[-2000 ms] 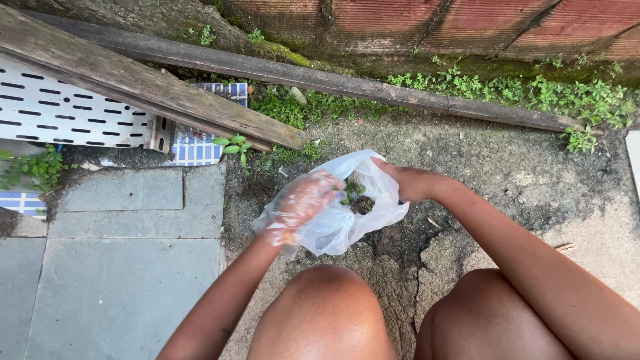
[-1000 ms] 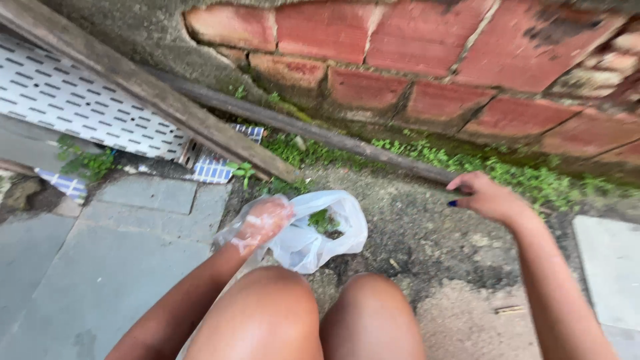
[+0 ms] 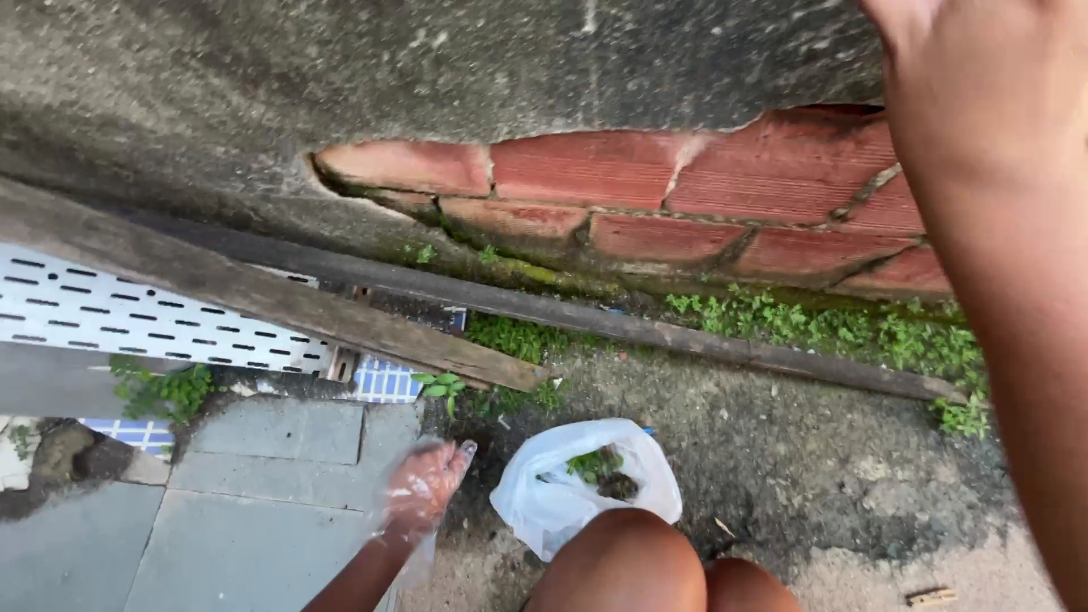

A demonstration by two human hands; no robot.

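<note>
My left hand (image 3: 425, 483), in a clear plastic glove, hovers over the edge of the grey paving, its fingers partly curled with no object visible in them. To its right a white plastic bag (image 3: 531, 493) lies with its mouth spread, holding pulled green weeds (image 3: 595, 465) and a dark clump. My bare right hand (image 3: 990, 76) is raised at the upper right, in front of the wall; its fingers are cut off by the frame's top edge, so whether it touches or holds anything is hidden.
A plastered wall (image 3: 510, 68) with exposed red bricks (image 3: 586, 170) runs across the top. Two wooden planks (image 3: 280, 302) lie near its foot, beside a white slotted metal panel (image 3: 144, 314). Low weeds (image 3: 790, 323) grow along the wall. A wooden clothespin (image 3: 931, 597) lies at lower right.
My right hand has left the bag, passed near the plank's right end and risen to the upper right. My left hand has come off the bag to its left. The view has tilted up towards the wall.
</note>
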